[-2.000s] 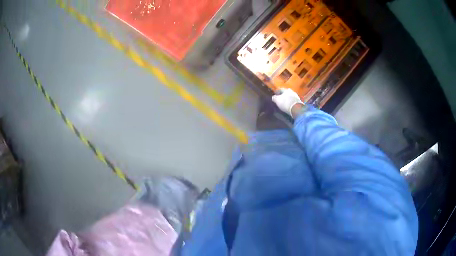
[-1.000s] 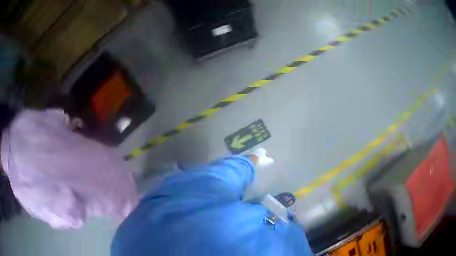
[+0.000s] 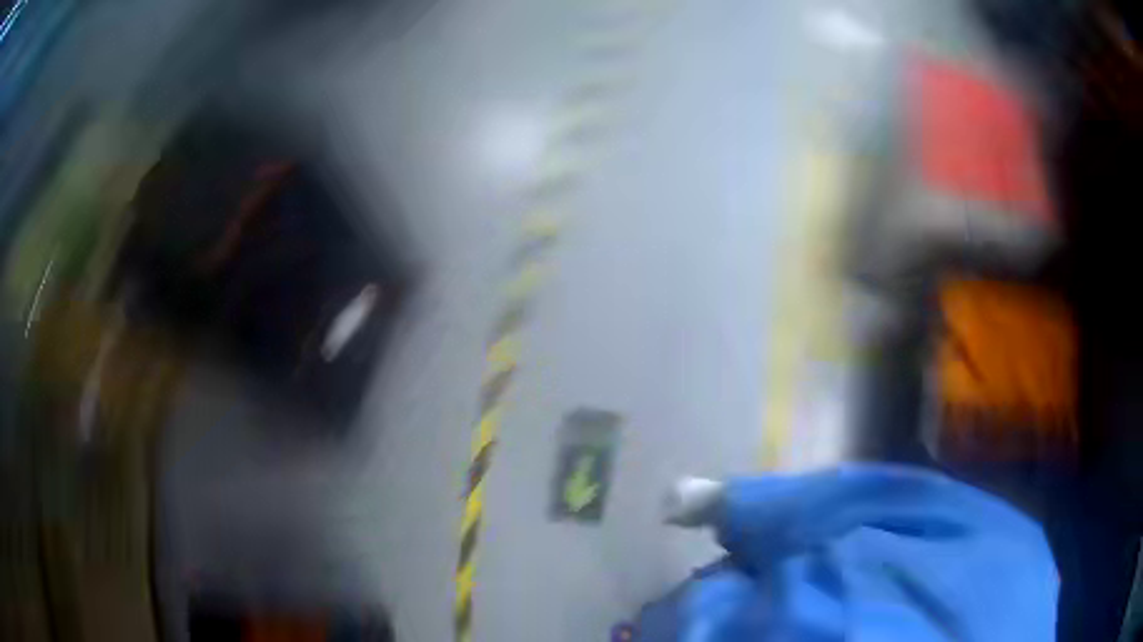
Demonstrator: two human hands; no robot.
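Note:
The whole view is heavily blurred. One gloved hand, which looks like my right hand (image 3: 693, 500), shows small and pale at the end of a blue sleeve at the lower middle right. It is over the grey floor, and no object shows in it. Its fingers cannot be made out. My left hand is not in view. An orange cut-out fixture plate (image 3: 1009, 364) lies in a dark bin at the right, beyond my sleeve. Its holes are smeared by blur.
A red-topped grey box (image 3: 978, 138) stands beyond the orange plate. A large dark bin (image 3: 276, 270) with a white label is at the left. A yellow-black line (image 3: 486, 433) and a green arrow sign (image 3: 585, 465) mark the floor.
The view has swung, so the orange plate and red-topped box show higher at the right. The pink-clothed person is no longer in view. The visible gloved hand shows lower.

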